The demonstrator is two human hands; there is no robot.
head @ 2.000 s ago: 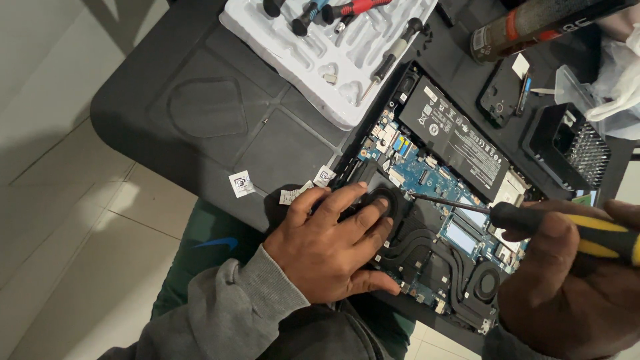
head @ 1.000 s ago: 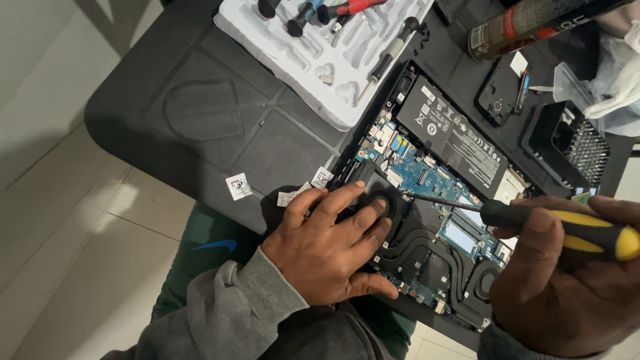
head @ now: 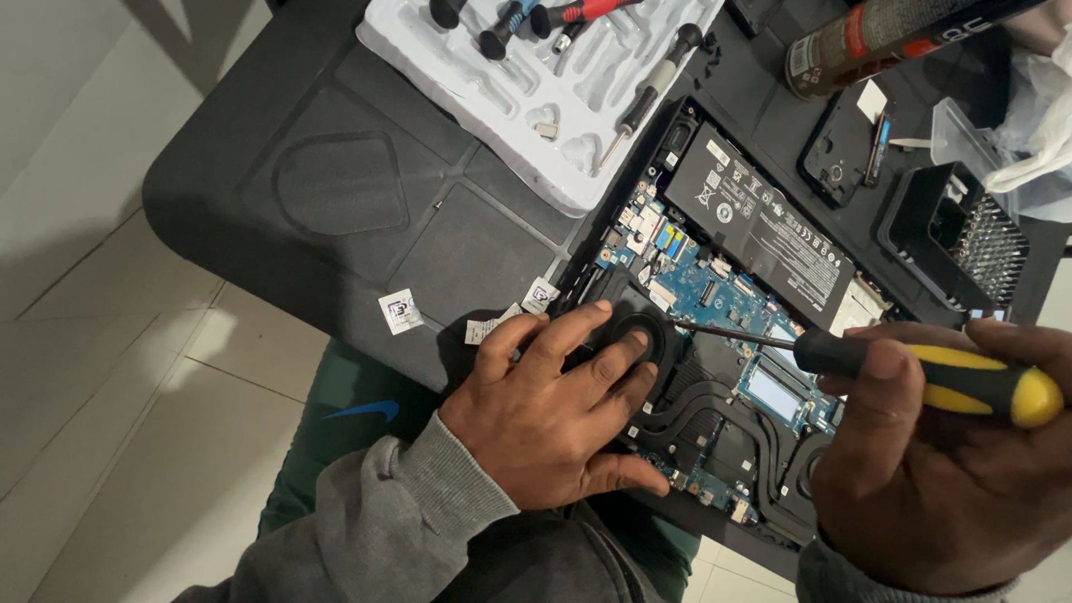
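An opened laptop lies on a dark table, its blue circuit board (head: 712,289), black battery (head: 762,222) and heat pipes (head: 695,402) exposed. My left hand (head: 561,394) rests with spread fingers on the black cooling fan (head: 641,331) at the laptop's near left, holding nothing. My right hand (head: 938,469) grips a yellow and black screwdriver (head: 930,368). Its shaft points left, and the tip is at the fan's right edge; whether it sits on a screw cannot be told. A second fan (head: 808,469) is partly hidden by my right hand.
A white plastic tray (head: 469,92) with several small screwdrivers stands at the top. Behind the laptop are a spray can (head: 871,46), a dark plastic part (head: 837,155), a black bit case (head: 930,234) and a clear plastic bag (head: 1038,142). Stickers (head: 400,311) lie by my left hand.
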